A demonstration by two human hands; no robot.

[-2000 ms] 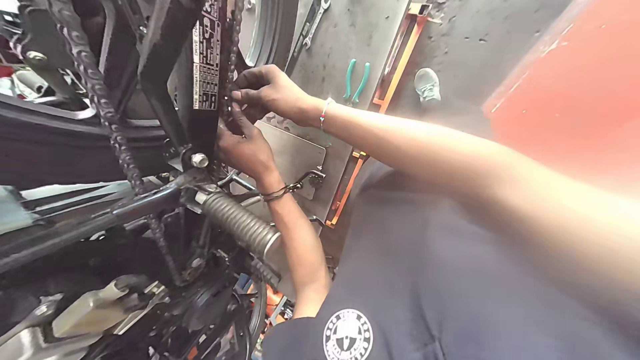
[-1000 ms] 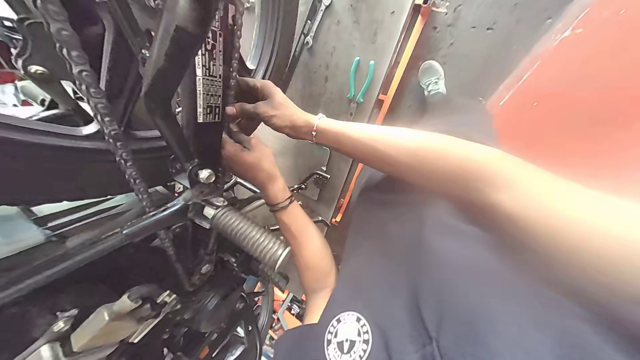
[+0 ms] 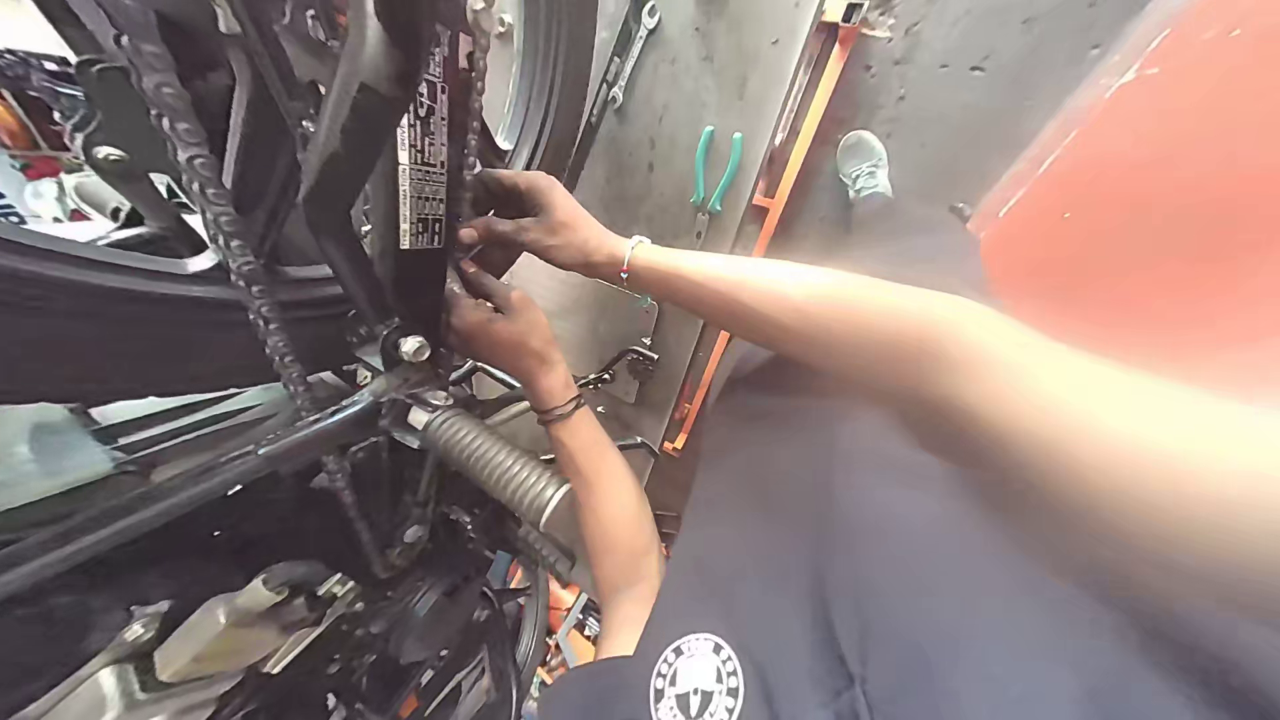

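My right hand (image 3: 545, 222) reaches in from the right, its thumb and fingers pinched on the motorcycle's drive chain (image 3: 476, 110) beside the swingarm. Just below it, my left hand (image 3: 503, 325) has its fingers closed at the same chain, index finger close to the right thumb. The fingers hide the link between them; whether a small part is held there cannot be told. Both hands have darkened fingers. The black swingarm (image 3: 420, 275) bears a printed label and lies directly left of the hands. Another chain run (image 3: 235, 245) passes farther left.
A coil-spring shock absorber (image 3: 495, 465) and a bolt head (image 3: 413, 348) are near my left wrist. Teal-handled pliers (image 3: 716, 175) and a combination wrench (image 3: 635, 55) lie on the grey metal platform (image 3: 670, 230). An orange bar (image 3: 812, 120) runs along its edge. The tyre (image 3: 570, 70) stands above the hands.
Both hands stay at the chain; the fingers have shifted slightly. The right thumb and left index finger now show close together.
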